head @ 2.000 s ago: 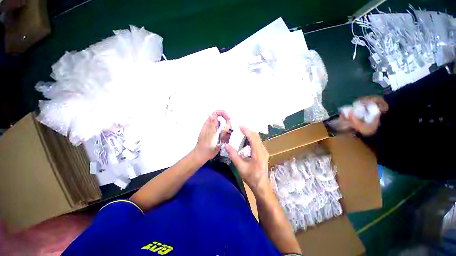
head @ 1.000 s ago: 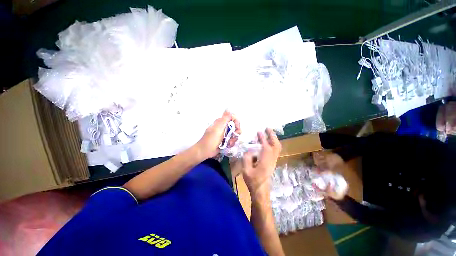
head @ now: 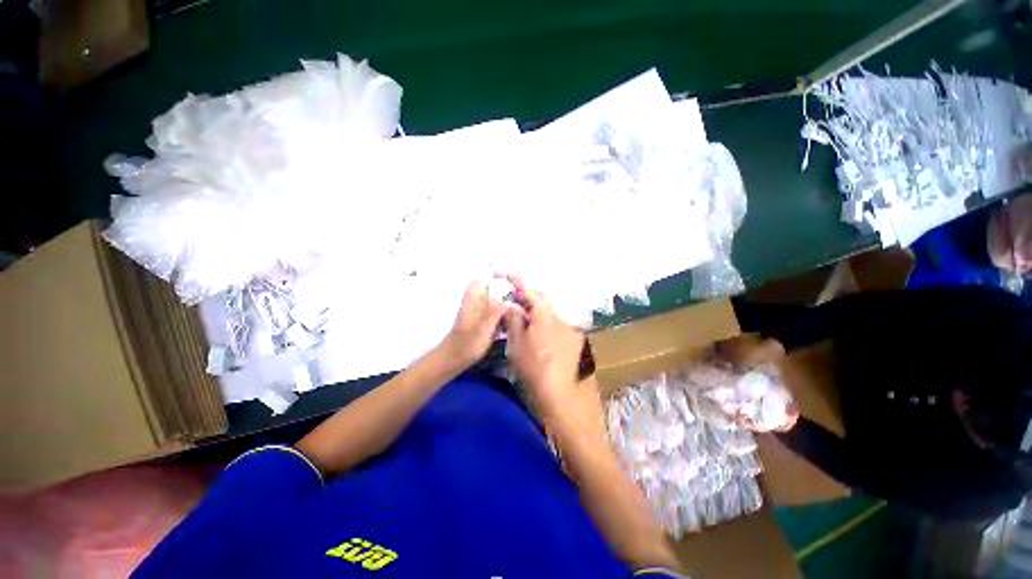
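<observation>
My left hand (head: 475,322) and my right hand (head: 545,345) meet at the near edge of the white sheets (head: 453,215). A small white piece (head: 501,290) shows between their fingertips, mostly hidden; it looks like the cable seen earlier. Loose white cables (head: 266,328) lie in a heap at the left of the sheets. A fluffy stack of empty poly bags (head: 249,170) lies behind them. Shiny bagged pieces (head: 719,209) lie at the right end of the sheets.
An open carton (head: 668,343) with bagged cables (head: 685,452) stands right of me. A co-worker in dark clothes (head: 917,396) holds white bagged pieces over it. Cardboard dividers (head: 147,351) stand at left above pink film (head: 113,520). More cables (head: 928,153) lie far right.
My hands have come together; a second ago they were apart with a white cable loop in the left and clear film between them. The co-worker's hands moved from beside the carton to over it.
</observation>
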